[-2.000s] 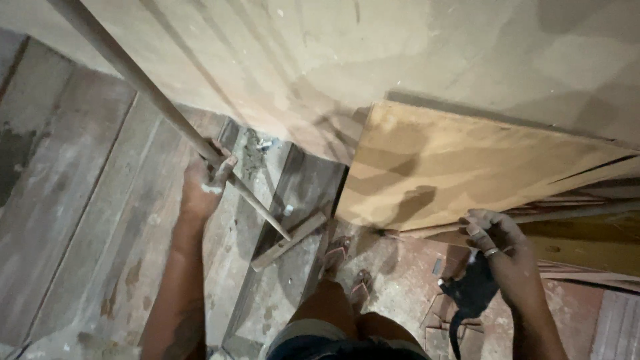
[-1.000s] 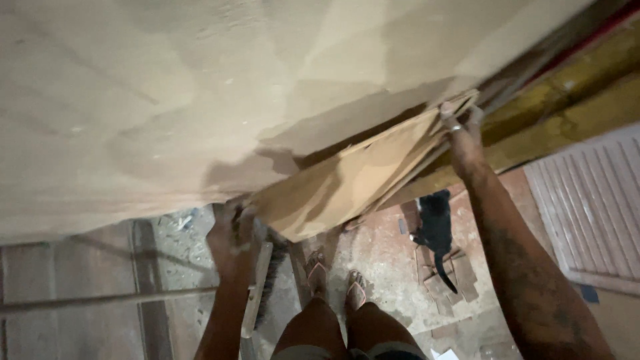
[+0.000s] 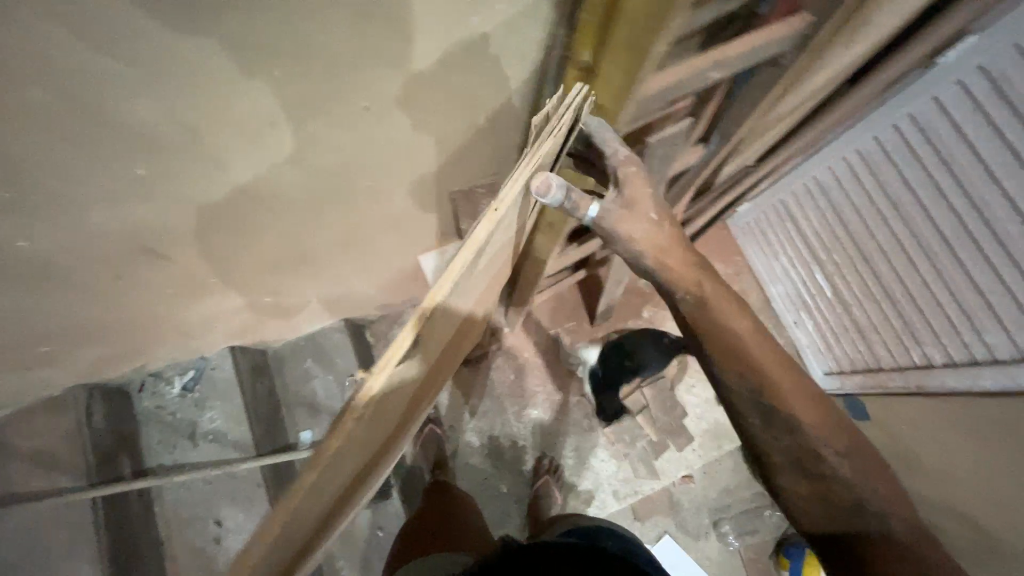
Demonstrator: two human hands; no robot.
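Note:
Several thin wooden sheets (image 3: pixel 456 312), stacked on edge, slant from the bottom left to the upper middle of the head view. Their upper ends look splintered. My right hand (image 3: pixel 600 180), dusty and wearing a ring, is at the right side of those ends, thumb and fingers spread; whether it grips them is unclear. My left hand is not visible. A broom's pole (image 3: pixel 176 478) extends from the left edge to behind the sheets, and its head cannot be made out.
A black and white cat (image 3: pixel 636 360) is on the floor beside wood pieces (image 3: pixel 668 424). Stacked lumber (image 3: pixel 720 88) lies at the upper right, near a ribbed pale panel (image 3: pixel 904 240). A plastered wall (image 3: pixel 200 160) borders steps (image 3: pixel 192 416) at the left. My sandaled feet are below.
The left hand has let go of the broom and gone out of view. My right hand, beside the sheets two seconds ago, took their edge; the sheets now stand steeper. The view has turned.

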